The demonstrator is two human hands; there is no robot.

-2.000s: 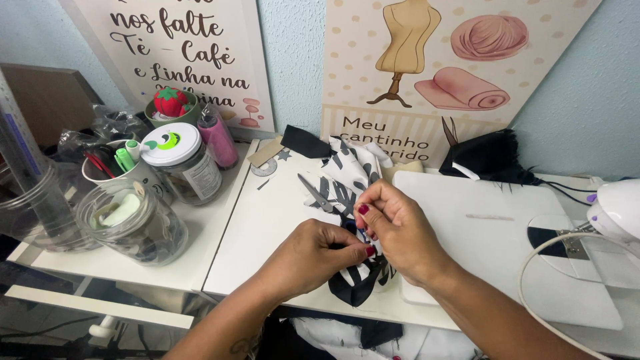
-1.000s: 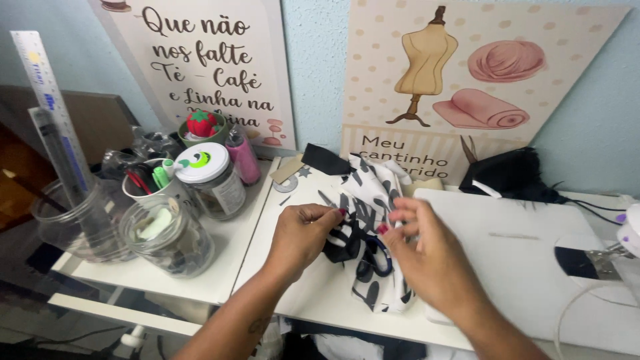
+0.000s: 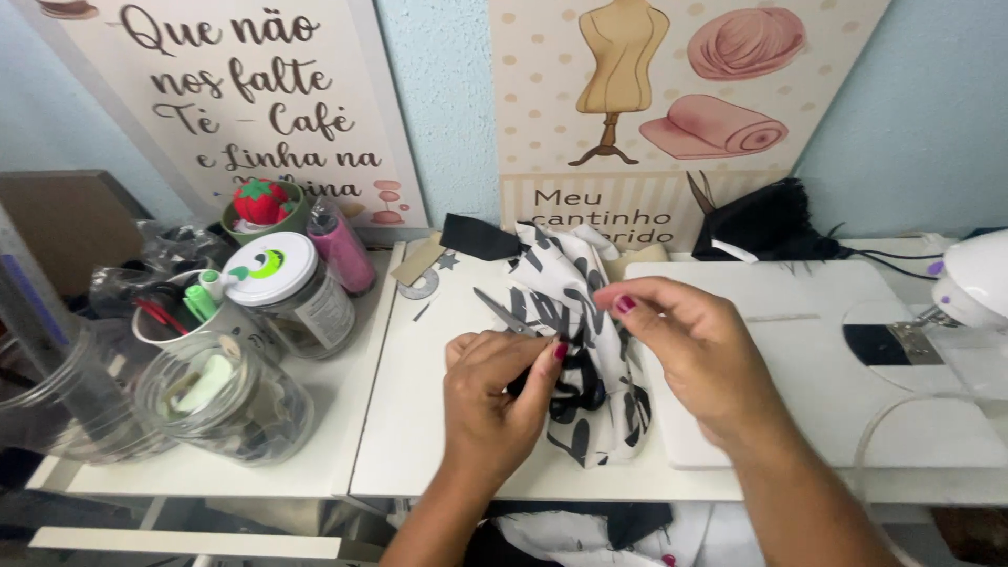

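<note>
My left hand (image 3: 504, 394) pinches a small piece of black fabric (image 3: 579, 378) between thumb and forefinger, over the table. To its right, my right hand (image 3: 693, 354) is raised with thumb and forefinger close together; whether a thread or pin is between them cannot be made out. Beneath and behind both lies a crumpled white fabric with dark leaf-like print (image 3: 587, 276). Scissors (image 3: 504, 311) rest on it, blades pointing up and left, their handles partly hidden by my left hand and the black fabric.
On the left stand a clear jar (image 3: 224, 409), a white-lidded jar (image 3: 291, 291), a cup of pens (image 3: 185, 315) and a tomato pincushion (image 3: 260, 202). A white sewing machine (image 3: 976, 276) is at the right beside a white board (image 3: 756, 378). Black fabric (image 3: 760, 220) lies by the wall.
My hands, close together two seconds ago, are now apart. Since one second ago, the right hand's fingers have drawn together. The view has shifted.
</note>
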